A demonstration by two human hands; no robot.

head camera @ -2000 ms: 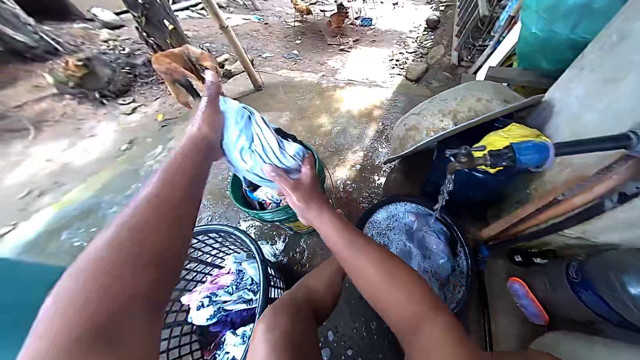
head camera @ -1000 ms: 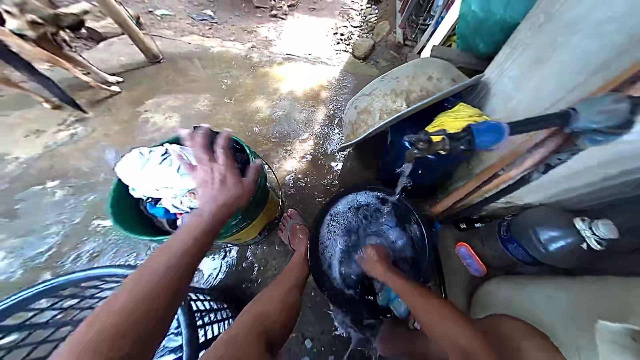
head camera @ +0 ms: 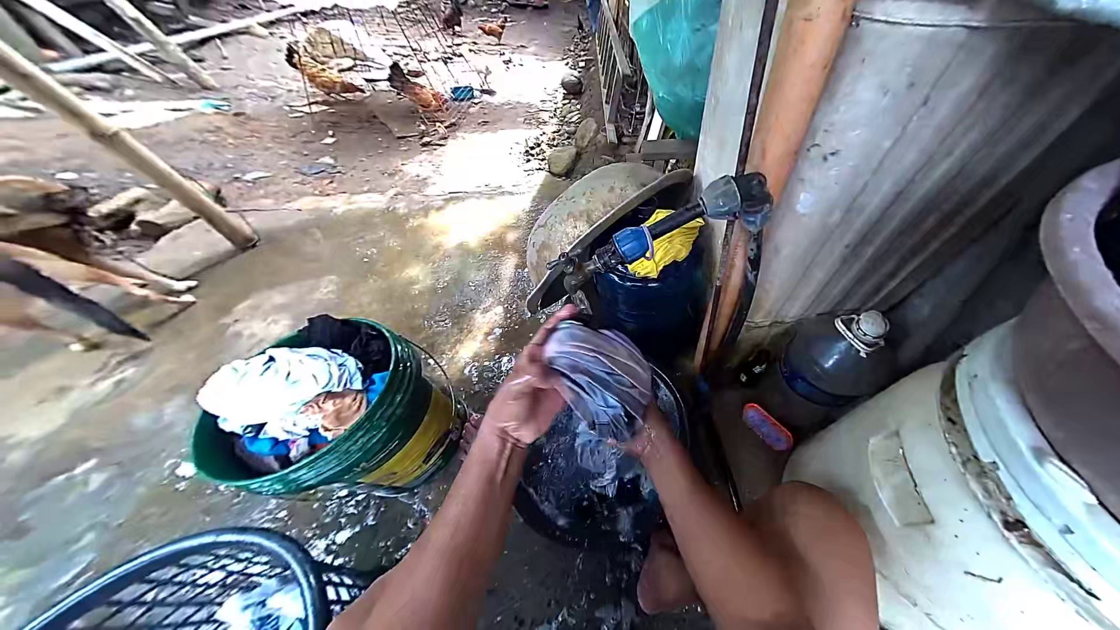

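Observation:
A wet grey-blue cloth is bunched between my hands, above a dark round basin of water. My left hand presses on the cloth's left side with its palm. Low on the cloth's right side, my right hand grips it, its fingers partly hidden. Just beyond the cloth is the water tap on a pipe with a blue fitting. Left of the basin a green and yellow bucket holds white, blue and dark clothes.
A black plastic basket stands at the lower left. Behind the tap are a blue container and a tilted basin. A brush, a large bottle and a white drum are at right. A dog and chickens are farther off.
My left hand has moved from above the bucket to the cloth over the basin. My right hand has come up out of the basin water with the cloth.

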